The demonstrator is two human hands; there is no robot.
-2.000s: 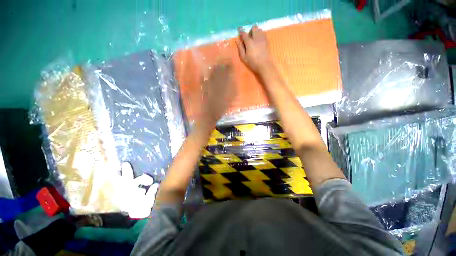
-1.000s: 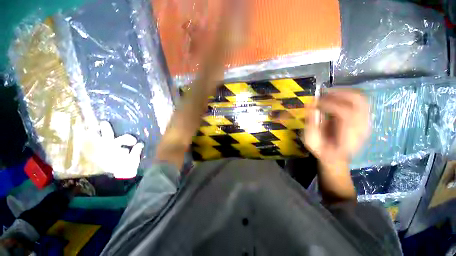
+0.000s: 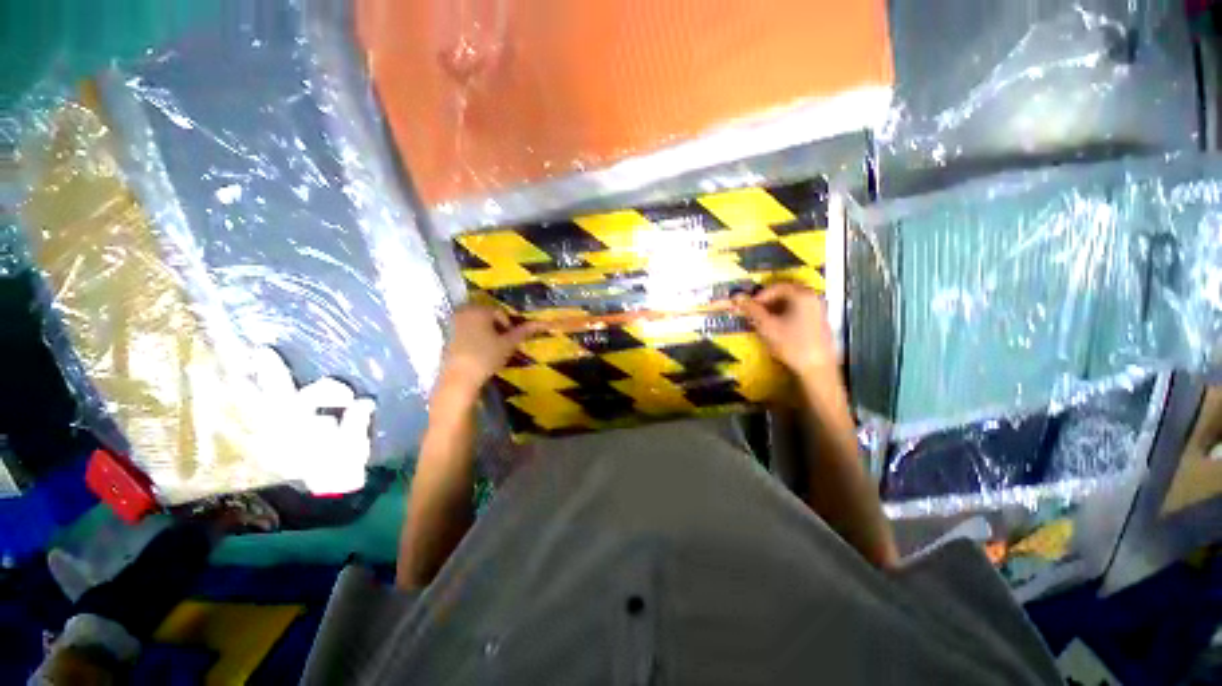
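Note:
A thin orange strip (image 3: 630,319) lies stretched left to right across the middle of the yellow-black checked board (image 3: 603,382). My left hand (image 3: 485,346) holds the strip's left end at the board's left side. My right hand (image 3: 784,326) holds its right end at the board's right side. Both hands are bare. Faint lines along the board just behind the strip may be other strips; glare hides them. The orange strip stock (image 3: 630,87) lies beyond the board's far edge.
Film-wrapped grey stock (image 3: 268,201) and yellow stock (image 3: 107,268) lie left, with a white glove (image 3: 328,429) on the film. Teal stock (image 3: 1019,308) lies right, dark sheet (image 3: 1032,94) behind it. A red object (image 3: 121,485) is at lower left.
Both hands have come back from the orange stock to the board and now hold an orange strip stretched between them. The view has shifted, so the stock sits higher in the picture.

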